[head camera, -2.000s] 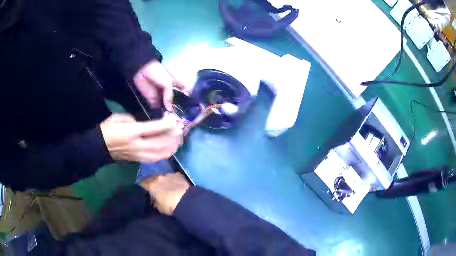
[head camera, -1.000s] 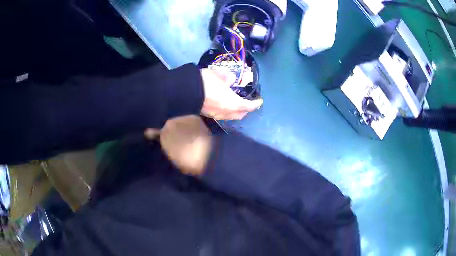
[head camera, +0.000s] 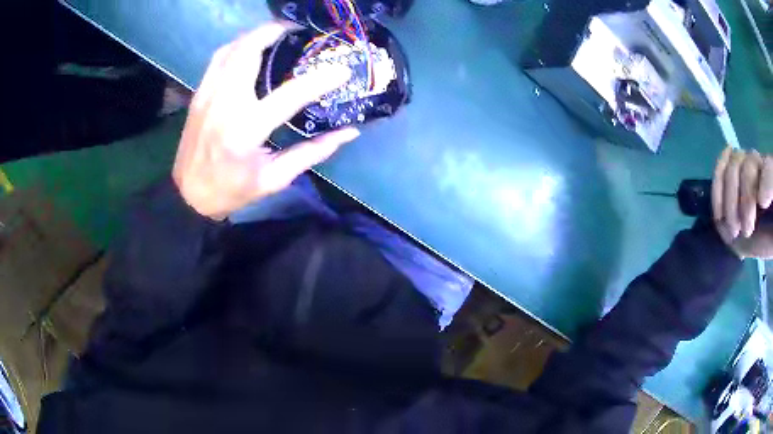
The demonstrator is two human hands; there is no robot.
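A round black base [head camera: 400,78] with a silvery circuit board [head camera: 377,69] lies face up near the bench's front edge. Thin coloured wires [head camera: 346,19] run from it to a black housing part [head camera: 297,8] cut off by the top edge. My left hand [head camera: 233,127] grips the base's left side, fingers over the board and thumb at the lower rim. My right hand [head camera: 742,199], at the far right, is closed around a black electric screwdriver [head camera: 695,197] whose thin bit points left.
A grey-white screw feeder box [head camera: 623,93] stands at the upper right of the green bench [head camera: 500,195]. Another person's dark clothing [head camera: 72,59] shows at the upper left. A white and black unit [head camera: 747,386] is at the lower right. Brown cartons [head camera: 55,297] are below.
The other person's arm has withdrawn from the base. My left hand is now on the base, and my right hand has moved far right and taken the screwdriver. The view has shifted.
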